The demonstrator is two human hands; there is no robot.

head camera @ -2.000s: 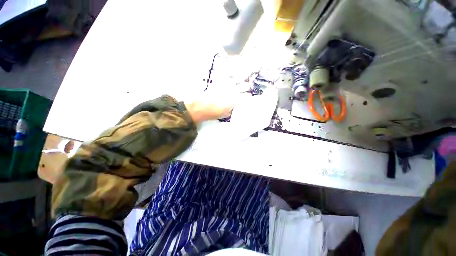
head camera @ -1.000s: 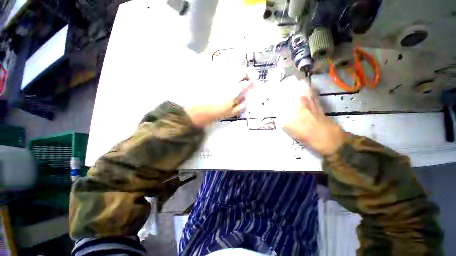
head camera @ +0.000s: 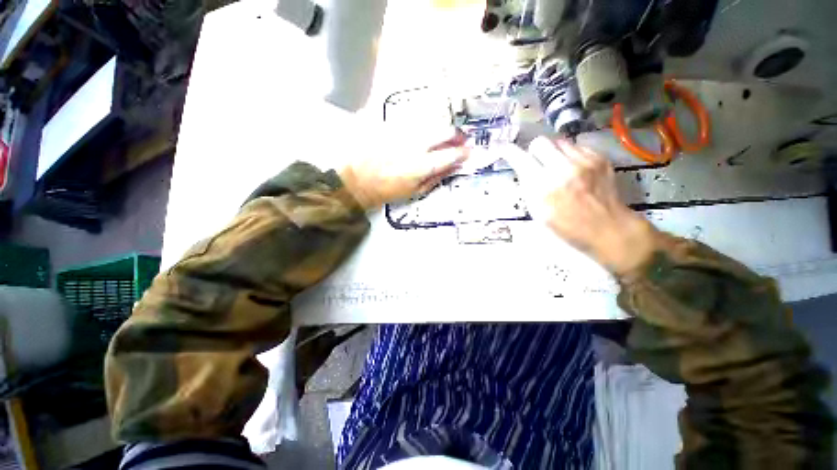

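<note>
My left hand (head camera: 404, 176) lies on the white machine bed (head camera: 431, 204), its fingertips at the left side of the presser foot (head camera: 484, 136). My right hand (head camera: 587, 202) is to the right of the foot, fingers bent together and pointing at it. A small white fabric piece (head camera: 500, 158), overexposed, runs between the fingertips at the foot. Its edges are hard to make out. My right fingertips pinch it; my left fingers rest on or beside it.
Orange-handled scissors (head camera: 663, 128) lie by the tension knobs (head camera: 602, 75) at right. A white rounded object (head camera: 353, 55) stands at the far side. White cloth (head camera: 633, 413) is right of my lap, and green crates (head camera: 106, 298) stand at left.
My right hand has come in from the lower right to the foot. The view has shifted. Both hands are now close around the foot, and more of the bed's outlined plate shows.
</note>
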